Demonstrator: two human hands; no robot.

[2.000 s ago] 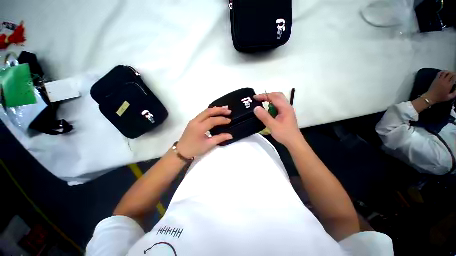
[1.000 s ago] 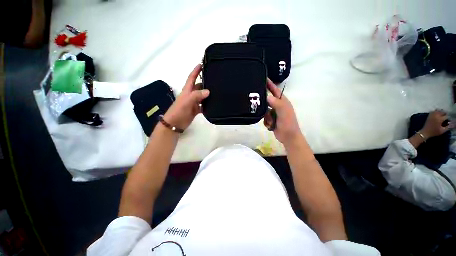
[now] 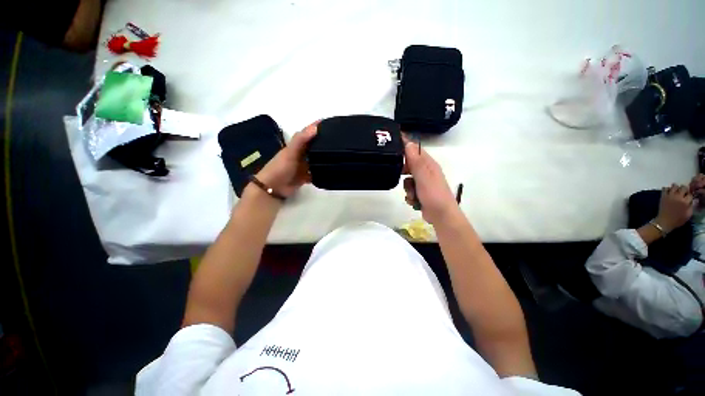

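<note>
A small black bag [image 3: 355,153] with a small pale logo is held up in front of me, tilted so that its bottom or side edge faces me. My left hand [image 3: 292,164] grips its left side. My right hand [image 3: 425,179] grips its right side, and a thin shaft and a dark piece show at its fingers. A second black bag [image 3: 442,89] with a pale logo lies on the white table cover beyond. A third black bag [image 3: 251,138] with a yellow strip lies at the left, partly behind my left hand.
At the left are a plastic-wrapped black sample with a green card [image 3: 124,98], a white tag and a red tassel [image 3: 137,46]. Yellow scraps [image 3: 417,230] and a slim black stick [image 3: 459,193] lie near the table edge. At the right are plastic, black bags and another person's arms [image 3: 645,232].
The held bag has tipped from its front face to a foreshortened, edge-on view. Both hands still hold it. The view has shifted slightly, and the other person's hands are now together.
</note>
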